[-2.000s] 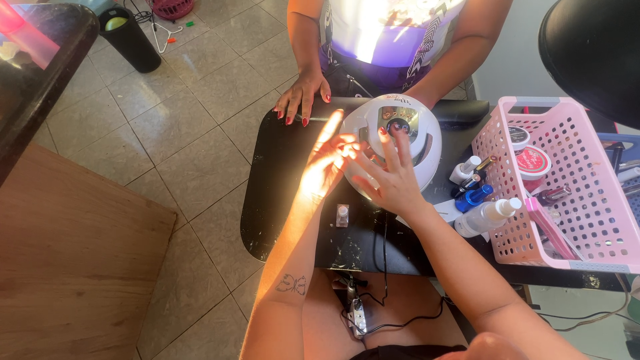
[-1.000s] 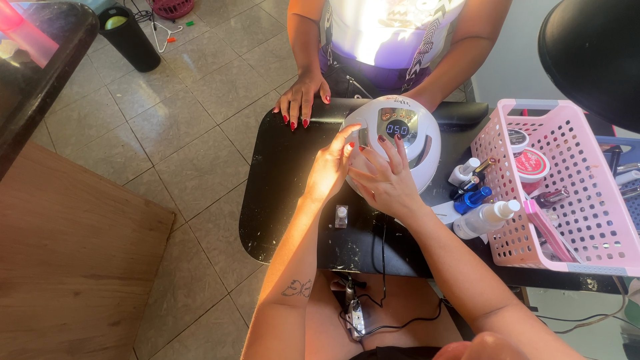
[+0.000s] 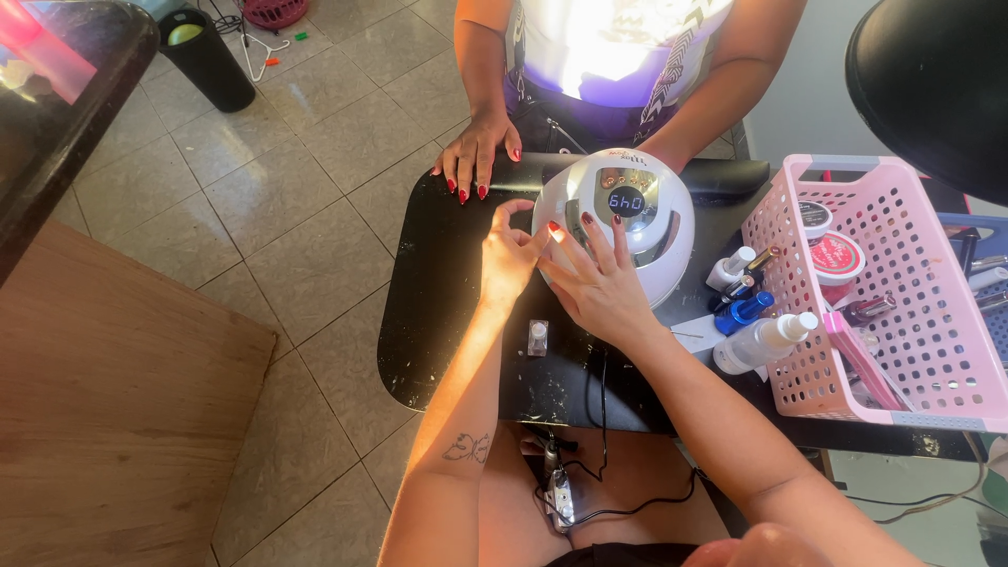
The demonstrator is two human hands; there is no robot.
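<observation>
A white nail-curing lamp (image 3: 665, 244) with a lit timer display stands on the black table (image 3: 441, 315). My left hand (image 3: 508, 256) is at the lamp's left side, fingers curled, thumb and fingertips near my right hand's fingers. Spread over the near side of the lamp is my right hand (image 3: 602, 295), fingers apart, showing dark red nails. Neither hand shows an object in it. Across the table, a person's hand (image 3: 476, 157) with red nails rests flat on the edge; the person's other hand is hidden behind the lamp. A small clear bottle (image 3: 538, 337) lies below my hands.
A pink plastic basket (image 3: 929, 276) with jars and tools stands at right. Beside it are nail polish bottles (image 3: 740, 311) and a clear spray bottle (image 3: 764, 342). A black lamp shade (image 3: 937, 94) overhangs top right. A black cord crosses the table's near edge to a device (image 3: 560, 500) on my lap.
My right hand's fingers have moved off the display since two seconds ago, and my left index finger has bent from pointing upward. The timer reading has gone down since one second ago.
</observation>
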